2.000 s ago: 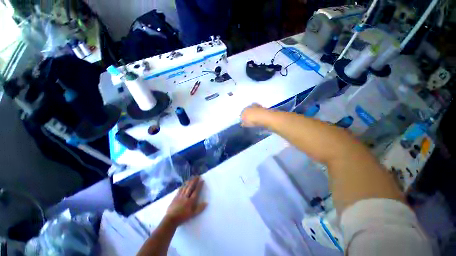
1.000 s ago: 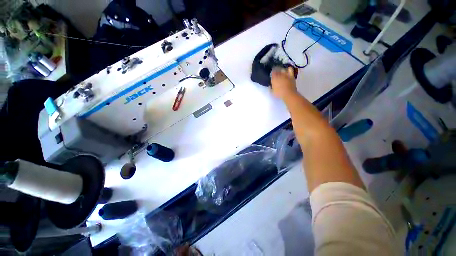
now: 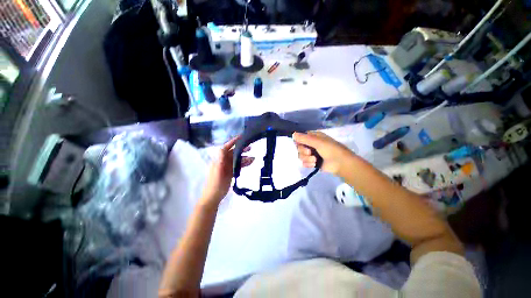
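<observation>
A black head strap mount (image 3: 269, 156) is held up in front of me, above the near white table. Its bands form an open loop with one strap across the middle and a dark pad at the far side. My left hand (image 3: 226, 169) grips its left side. My right hand (image 3: 317, 152) grips its right side, with the fingers curled around the band. White cloth (image 3: 326, 224) lies on the near table, below and to the right of the mount.
Crumpled clear plastic bags (image 3: 131, 169) lie at left. The facing table (image 3: 332, 75) holds a white sewing machine (image 3: 268, 39), a white thread cone (image 3: 247, 49), dark spools (image 3: 257, 88) and red snips (image 3: 273, 67). My own machine (image 3: 431, 180) stands at right. A thin black cord (image 3: 362, 68) lies on the facing table.
My right hand has taken the black mount from the facing table and brought it near me. My left hand has risen from the near table and now holds it too. The view has shifted back.
</observation>
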